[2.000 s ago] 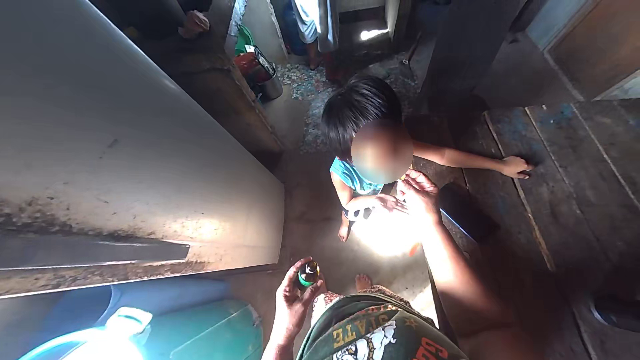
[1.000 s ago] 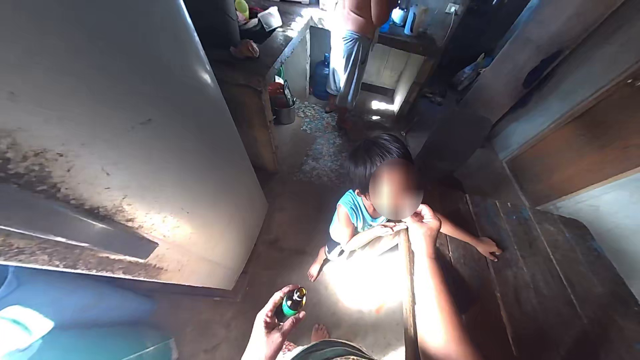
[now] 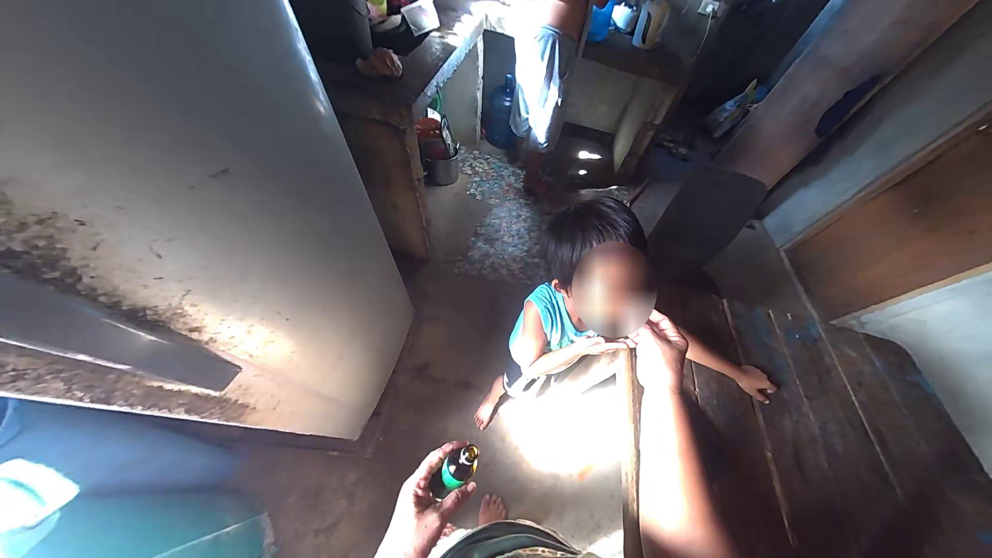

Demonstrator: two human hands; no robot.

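My left hand is closed around a small dark glass bottle with a green label, its uncapped neck pointing up. On the right, my right hand is raised at the mouth of a person in a light blue sleeveless top, fingertips pinched together. Whether something small is between those fingertips is hidden by blur and glare. The person's one forearm lies bent at the edge of the wooden platform, and their other hand rests on its planks.
Dark wooden planks form a platform at the right. A worn white panel with rust stains stands at the left. Beyond are a counter with another person's hand, a metal pot, a blue water jug and a standing person.
The view has tilted up, showing more of the room behind. My left hand still holds the bottle, and my right hand stays by the person's mouth.
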